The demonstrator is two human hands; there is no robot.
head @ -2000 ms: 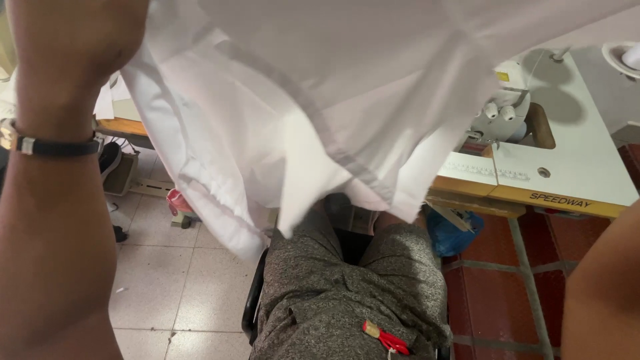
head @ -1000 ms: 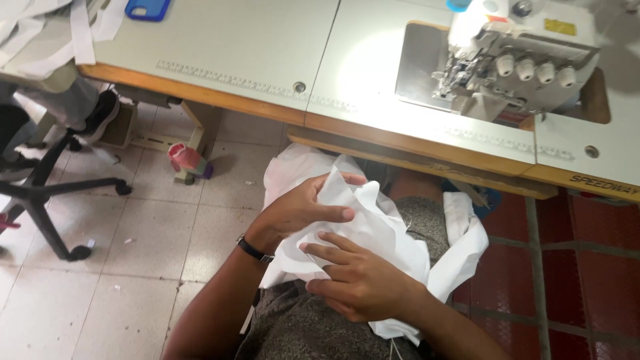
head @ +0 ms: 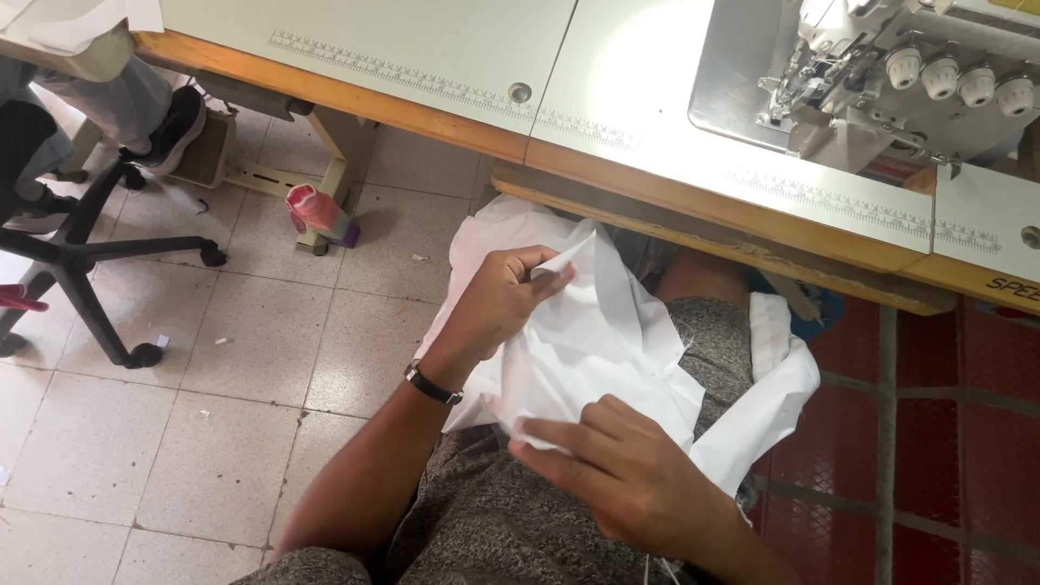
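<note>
White fabric lies bunched over my lap, with loose threads at its right edge and one part hanging past my right thigh. My left hand, a dark band at its wrist, pinches an upper edge of the cloth between thumb and fingers. Nearer my body, my right hand grips the lower edge between thumb and index finger. Both hands are below the front edge of the sewing table.
An overlock sewing machine stands at the table's upper right. A wooden ledge runs under the table edge, close above my lap. Leftward are a wheeled chair base, a pink and purple container and another person's shoe.
The fabric was held up in front of me two seconds ago and now rests on my lap. Since one second ago my hands have moved apart along it. The view has tilted and shifted.
</note>
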